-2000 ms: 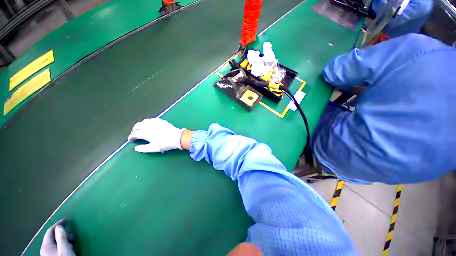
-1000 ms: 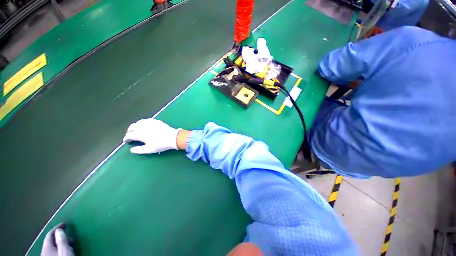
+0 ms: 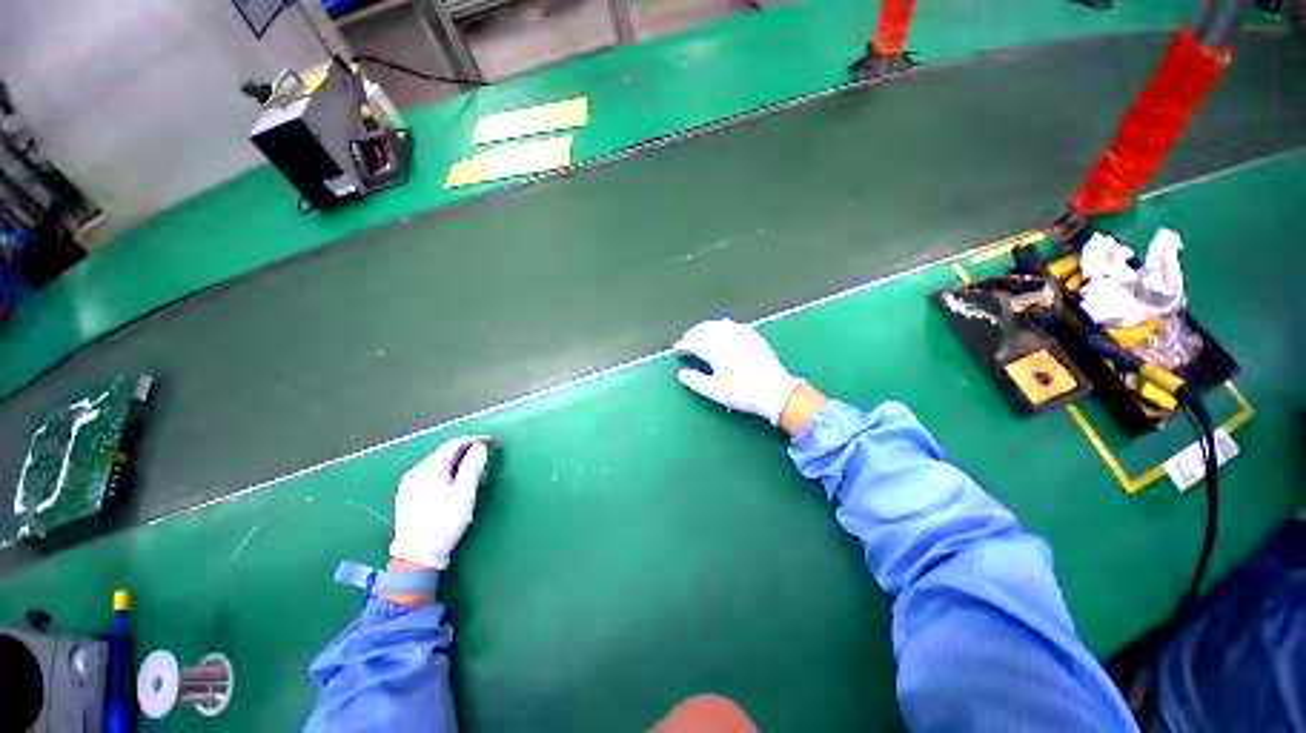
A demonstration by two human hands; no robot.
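My left hand, in a white glove with a blue wrist strap, is low over the bench mat, fingers curled together. A hair-thin curved line of solder wire runs to it. My right hand, gloved in white, lies at the white edge line of the conveyor belt, empty, thumb apart from the fingers. A green printed circuit board with a white-silver bent track lies at the far left, on the belt by the edge line. The solder reel stands at the lower left.
The black soldering iron stand with sponge and white wad is at right. A grey box and blue stick tool are lower left. A red-wrapped post rises behind the stand. A person's blue sleeve shows lower right.
The view has swung left, bringing in the circuit board, reel and grey box. My left hand now shows fully. My right hand still lies at the belt's edge, farther along towards the stand.
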